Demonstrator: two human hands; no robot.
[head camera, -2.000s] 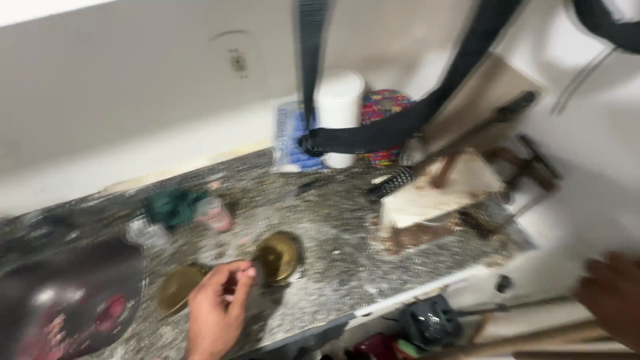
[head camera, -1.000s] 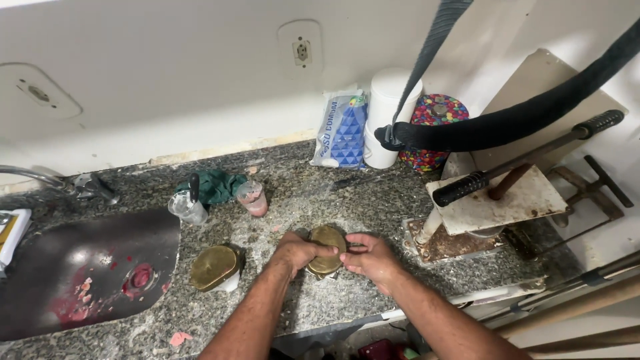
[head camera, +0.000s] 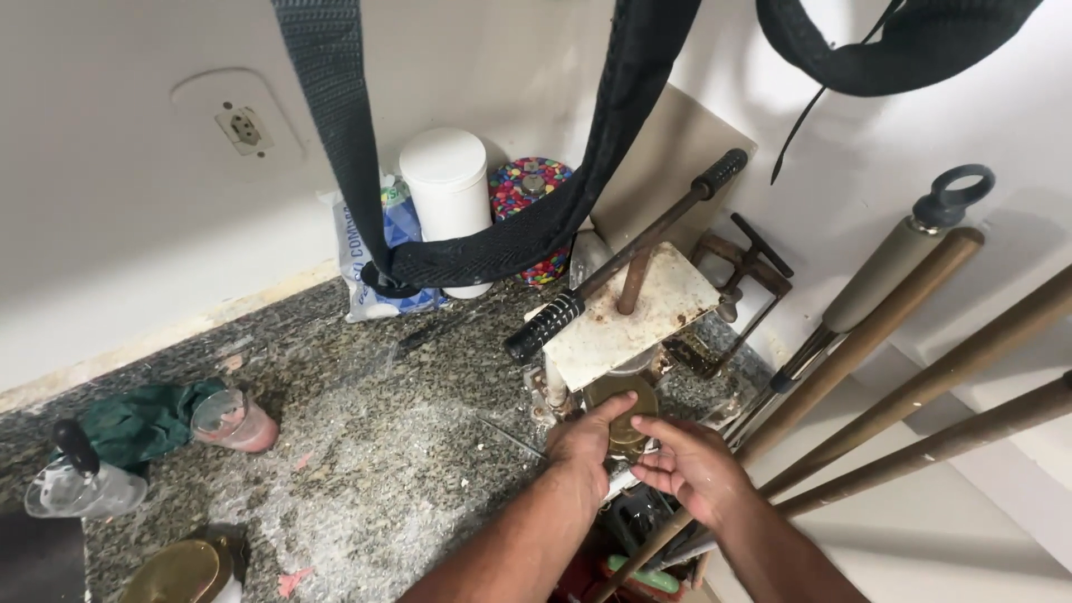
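Note:
A round brass-coloured metal flask (head camera: 624, 410) is held between my hands at the front edge of a bench press. My left hand (head camera: 586, 440) grips its left side, with the thumb on top. My right hand (head camera: 682, 465) touches its right side with the fingertips. The press (head camera: 641, 322) has a rusty white plate, a screw and a crossbar with black grips; the flask's far edge lies close to that plate. Another brass-coloured flask (head camera: 180, 574) sits on the granite counter at the lower left. The flask's underside is hidden.
Behind the press stand a white tub (head camera: 444, 176), a blue-and-white bag (head camera: 364, 251) and a colourful container (head camera: 528, 188). Left are a plastic cup with pink residue (head camera: 239, 423), another cup (head camera: 84, 486) and green cloth (head camera: 134, 423). Wooden poles (head camera: 904, 373) lean at right; black straps (head camera: 486, 260) hang in front.
Both hands have carried the round flask from the middle of the counter rightward to the press. The other flask stays on the counter. The view has shifted right.

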